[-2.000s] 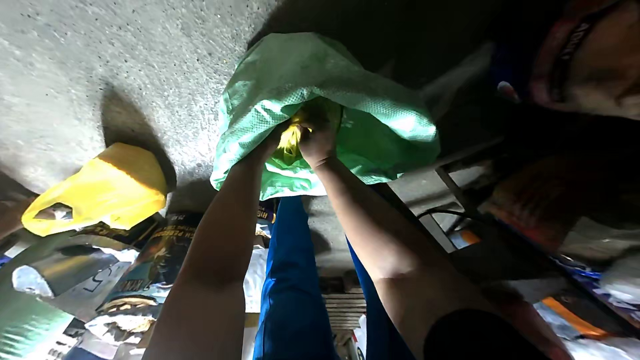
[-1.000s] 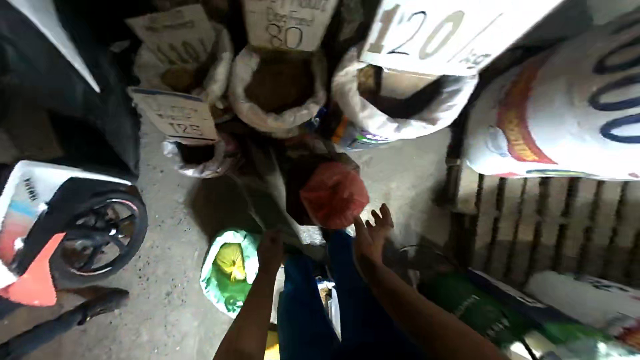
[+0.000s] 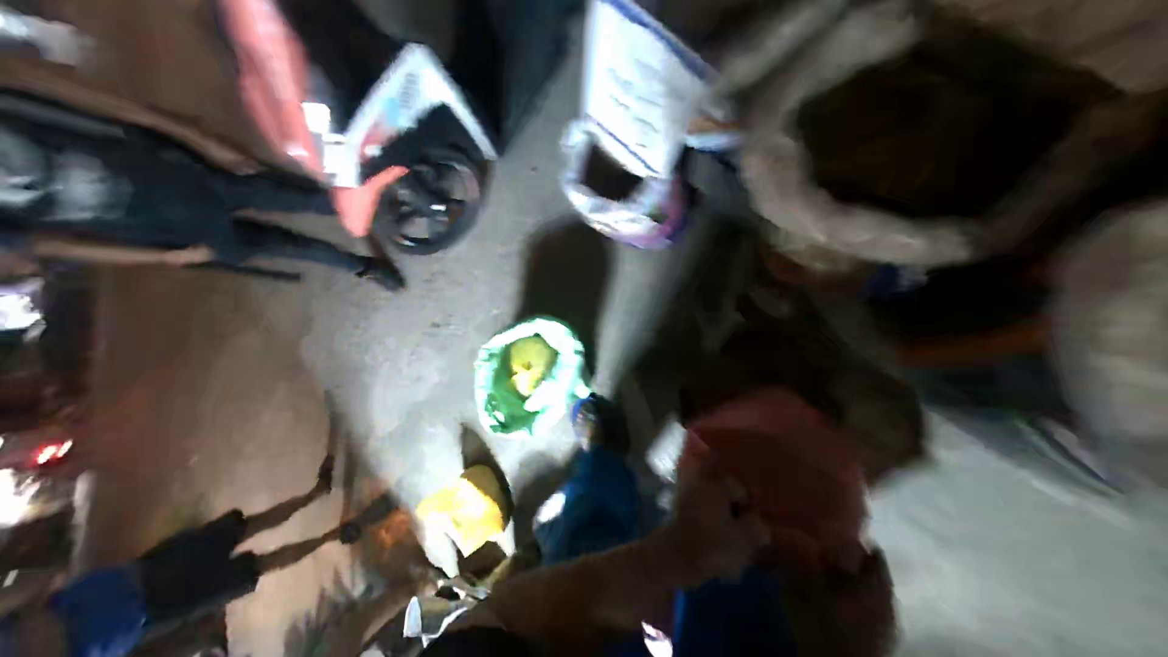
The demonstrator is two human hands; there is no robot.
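Note:
In the blurred head view, my left hand (image 3: 716,520) is at the near side of a red plastic bag (image 3: 776,456) and grips its edge. My right hand (image 3: 853,584) is in shadow at the lower right of the same bag; its fingers are hard to make out. To the left, a green woven sack (image 3: 488,388) stands with its mouth wide on the concrete floor, a yellow bag (image 3: 529,360) inside it. Nearer, a yellow plastic bag (image 3: 465,506) lies on the floor.
Large sacks with rolled rims (image 3: 876,237) stand at the upper right. A small sack (image 3: 620,214) bears a written sign (image 3: 639,87). A scooter's wheel (image 3: 429,205) is at the upper left. Two people (image 3: 301,219) (image 3: 192,557) are on the left.
Both hands were inside the green sack, then apart near the red bag; now the left hand is at the red bag. The view has swung strongly.

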